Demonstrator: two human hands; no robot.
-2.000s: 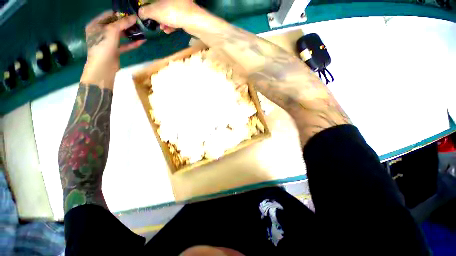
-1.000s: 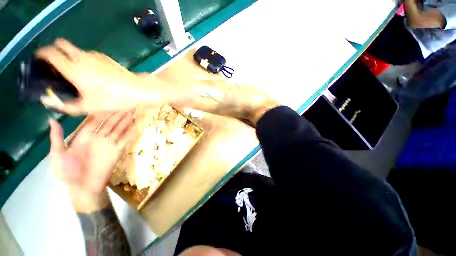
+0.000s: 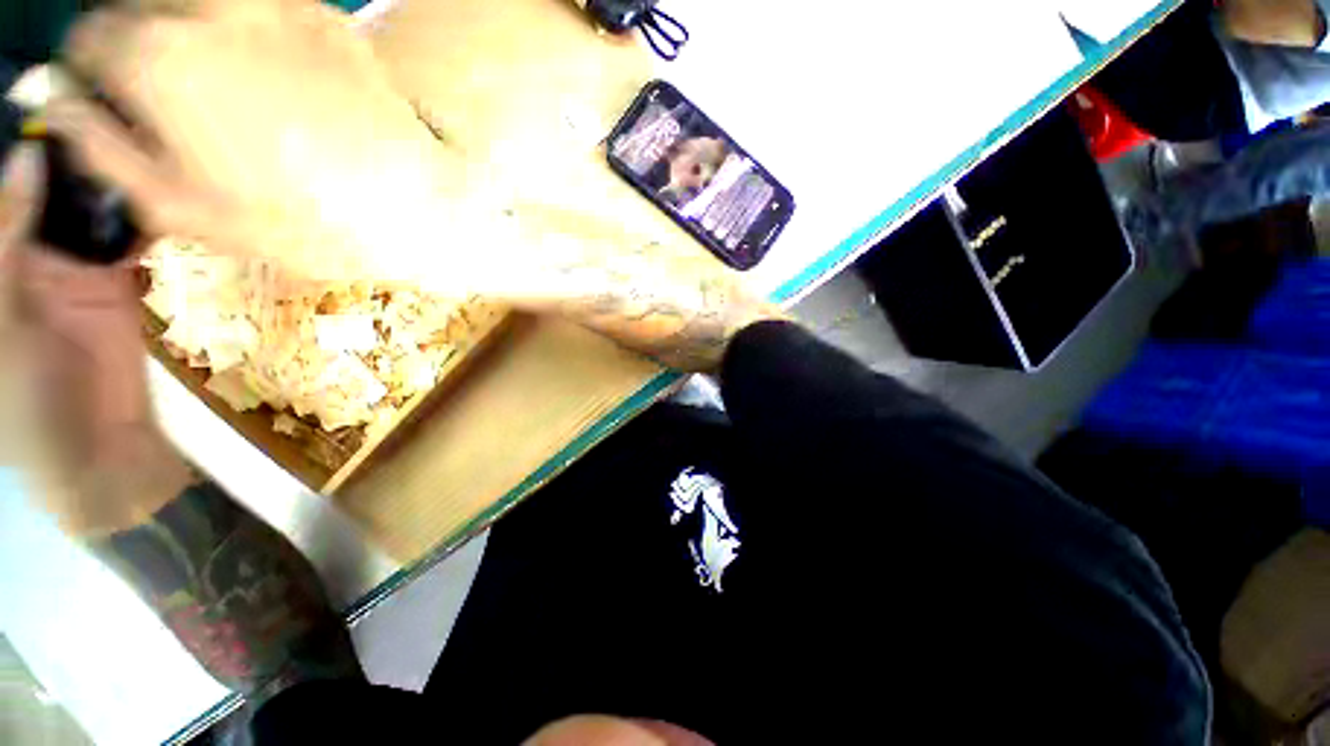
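A black unit [image 3: 85, 204] with a small yellow mark is at the upper left, blurred and partly covered by fingers. My right hand [image 3: 153, 110] is over its top and right side, blurred. My left hand [image 3: 73, 328] is below and left of it, with its fingers around the unit's left side, also blurred. An open brown tray [image 3: 423, 415] is heaped with small pale tabs [image 3: 343, 343]. My right forearm crosses above the tray and hides its far part.
A lit smartphone [image 3: 702, 174] lies right of my right forearm. Another black unit [image 3: 619, 12] with cord loops is cut off at the top edge. Cardboard [image 3: 496, 452] lies under the tray. A black box [image 3: 1006, 270] stands beyond the green bench edge, with a person's arm [image 3: 1269, 21] at upper right.
The view has shifted and turned. My left hand, apart from the unit a second ago, is now at it with my right hand. The smartphone has come into sight beside my right forearm.
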